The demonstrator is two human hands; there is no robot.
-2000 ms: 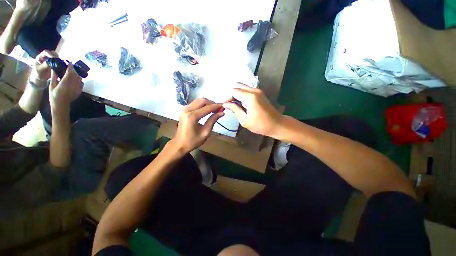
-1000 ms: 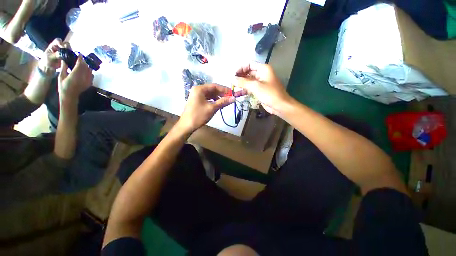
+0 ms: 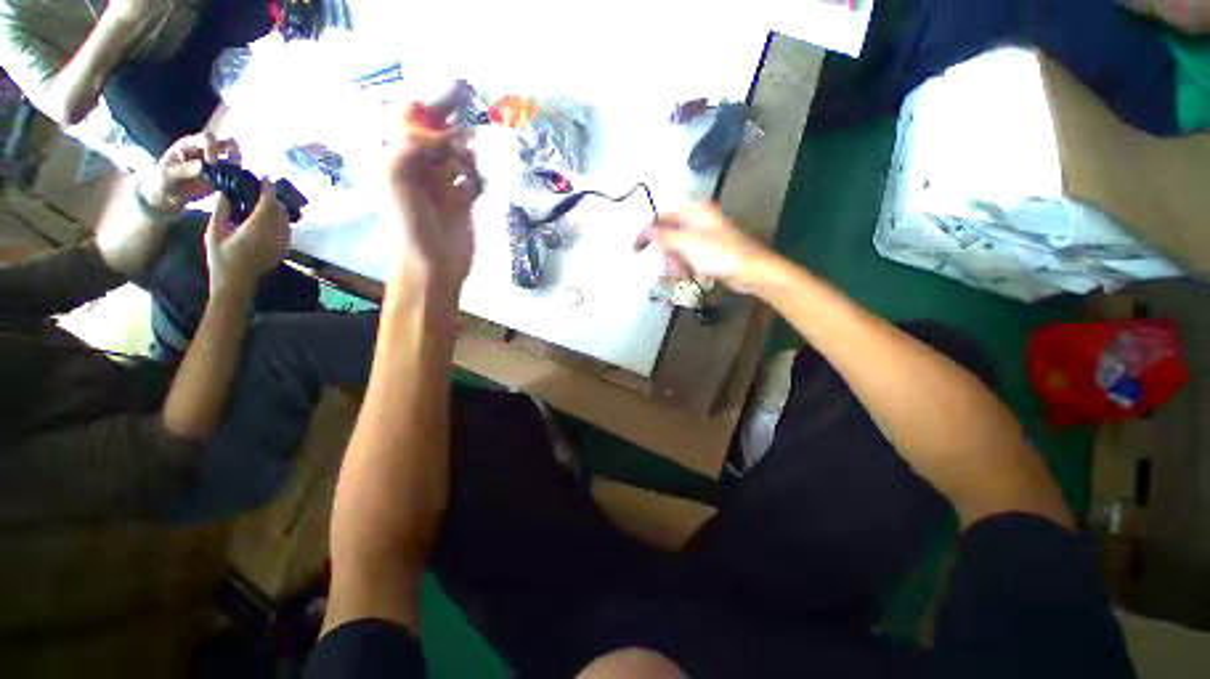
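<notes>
My left hand (image 3: 435, 199) is stretched over the table, blurred, its fingertips at a dark and red bagged set (image 3: 451, 104); whether it grips it I cannot tell. My right hand (image 3: 701, 247) is near the table's right edge, its fingertips closed on one end of a thin black cable (image 3: 613, 196). The cable bends up and left, its thicker end by a dark bagged cable set (image 3: 526, 252). A bag with an orange-red part (image 3: 512, 110) lies beyond.
The white table (image 3: 584, 332) also bears a black bagged item (image 3: 718, 135) at right. A person's hands (image 3: 239, 212) at left hold a black coiled cable. A white-wrapped carton (image 3: 975, 173) and red bag (image 3: 1108, 369) stand at right.
My hands have separated. My left hand has moved forward and left to the bagged sets. The black cable now stretches over the tabletop from my right hand. The view has shifted slightly.
</notes>
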